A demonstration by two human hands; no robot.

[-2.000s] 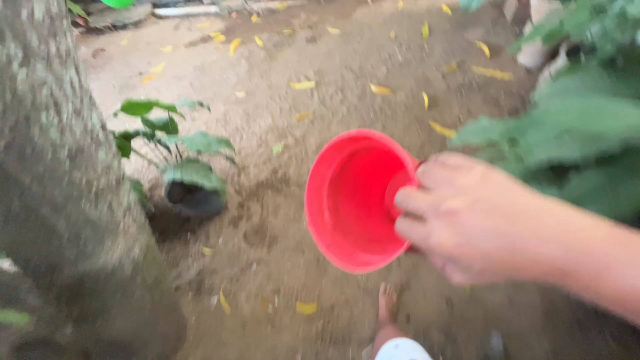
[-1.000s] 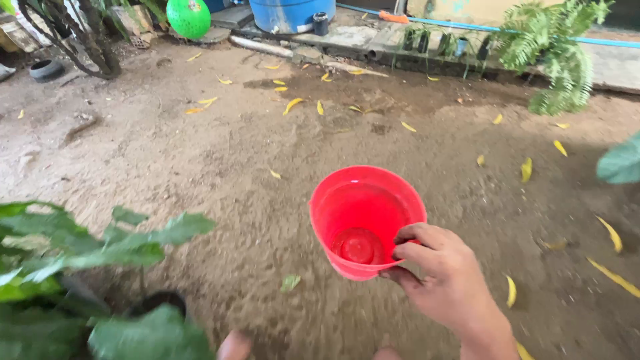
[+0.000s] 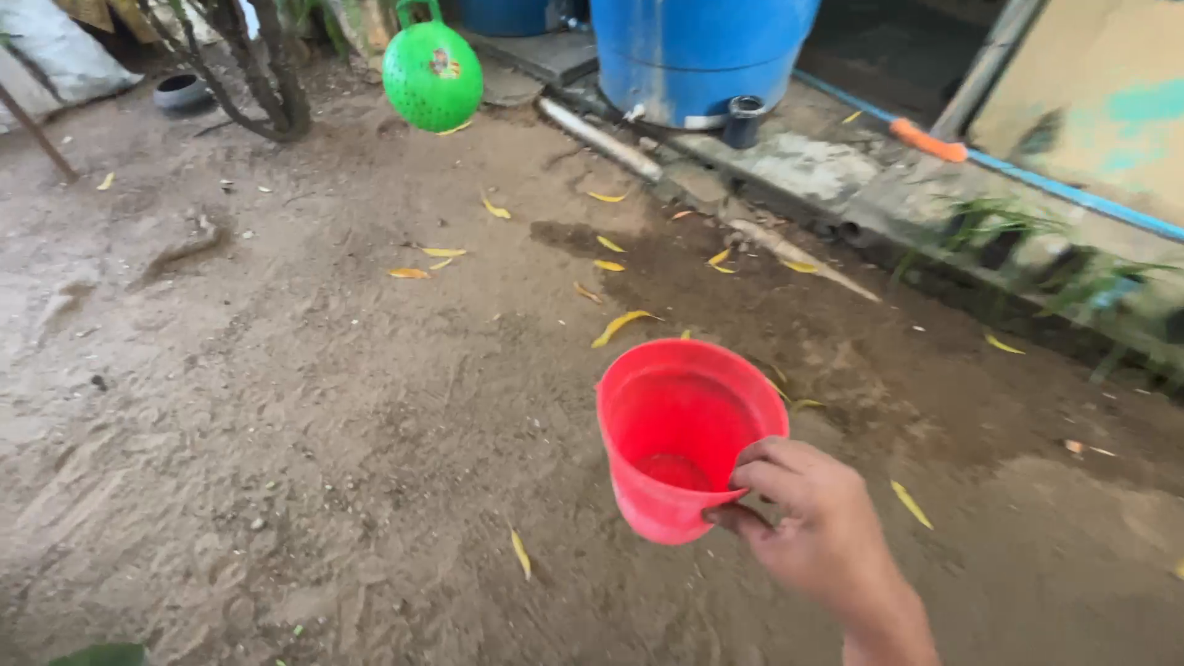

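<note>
A red plastic pot (image 3: 661, 513) hangs in the air over the dirt ground, its mouth tilted up toward me, with no contents visible inside. My right hand (image 3: 805, 518) pinches its rim on the near right side, fingers inside and thumb outside. My left hand is out of the frame. Beyond the pot, yellow fallen leaves (image 3: 620, 326) are scattered on the soil.
A large blue plastic tank (image 3: 703, 55) stands on a concrete ledge at the back, beside a black cup-like container (image 3: 744, 122). A green hopper ball (image 3: 433, 78), a white pipe (image 3: 601, 139), a blue hose (image 3: 1073, 192) and a multi-stemmed trunk (image 3: 277, 92) lie or stand around.
The view has swung a long way, from the tree trunk and leafy plants toward the blue tank. My right hand keeps hold of the red pot throughout.
</note>
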